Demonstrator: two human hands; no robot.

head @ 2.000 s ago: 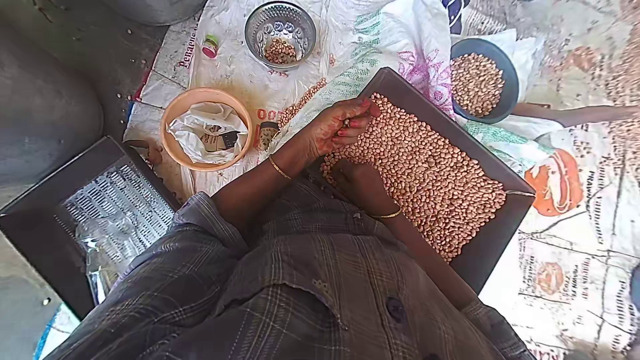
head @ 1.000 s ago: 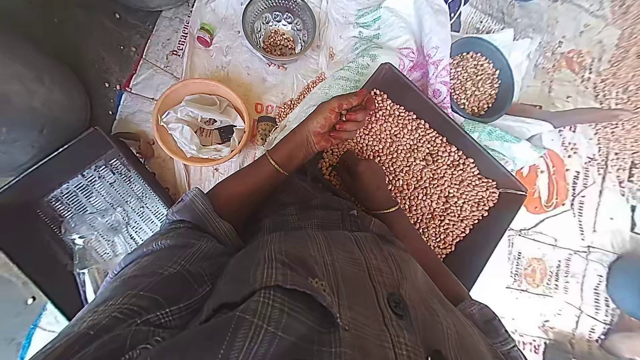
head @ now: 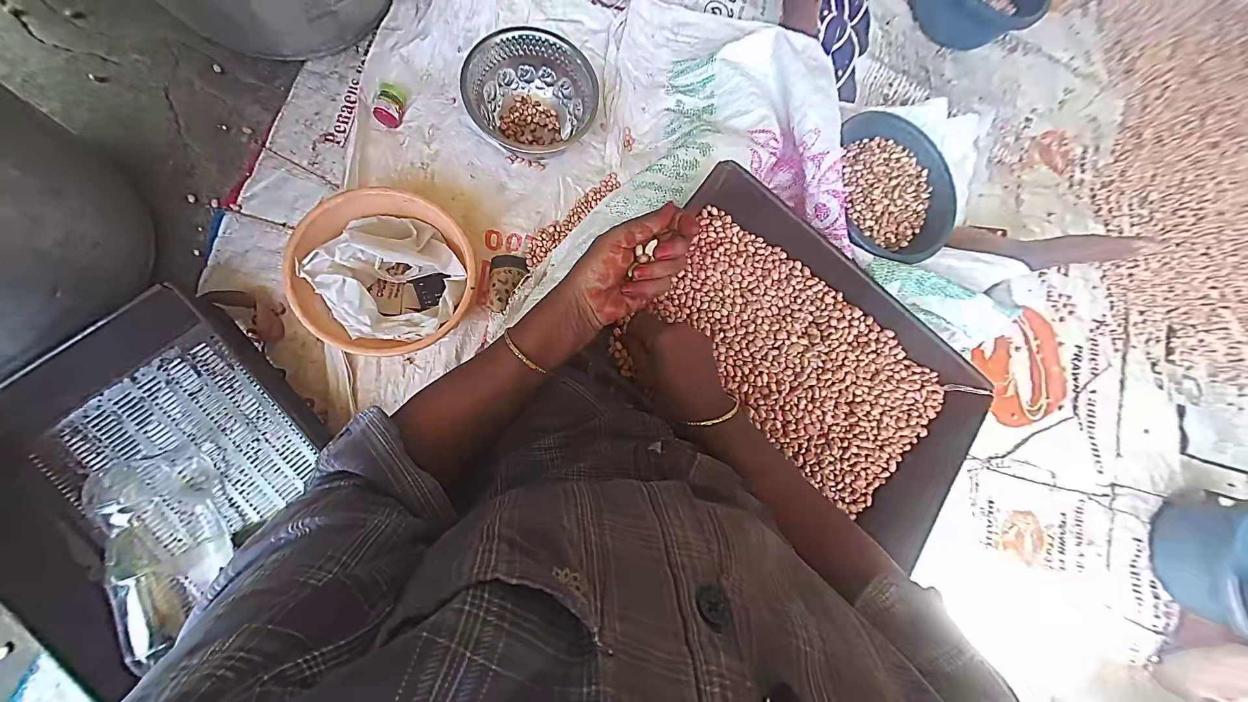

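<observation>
Pinkish-brown kernels that look like peanuts [head: 819, 361] fill most of a dark rectangular tray [head: 926, 468] at centre right. My left hand [head: 639, 263] is palm up over the tray's left edge, its fingers curled around a few pale kernels [head: 645, 252]. Just below it, my right hand [head: 673, 366] is curled with its back upward, low against the kernels at the near left side of the tray. Its fingertips are hidden, so whether it holds anything cannot be told. Each wrist wears a thin gold-coloured bangle.
An orange basin [head: 380, 346] holds white sacking. Beyond are a perforated steel bowl [head: 529, 58] and a dark bowl [head: 941, 195] with kernels. A slatted dark tray [head: 185, 429] lies left. Another person's limb [head: 1053, 249] reaches from kernels at right; a blue vessel [head: 1199, 556] stands lower right.
My hands stay at nearly the same place over the tray's left side, with small finger movements. The blue vessel at the right edge shows more than two seconds ago.
</observation>
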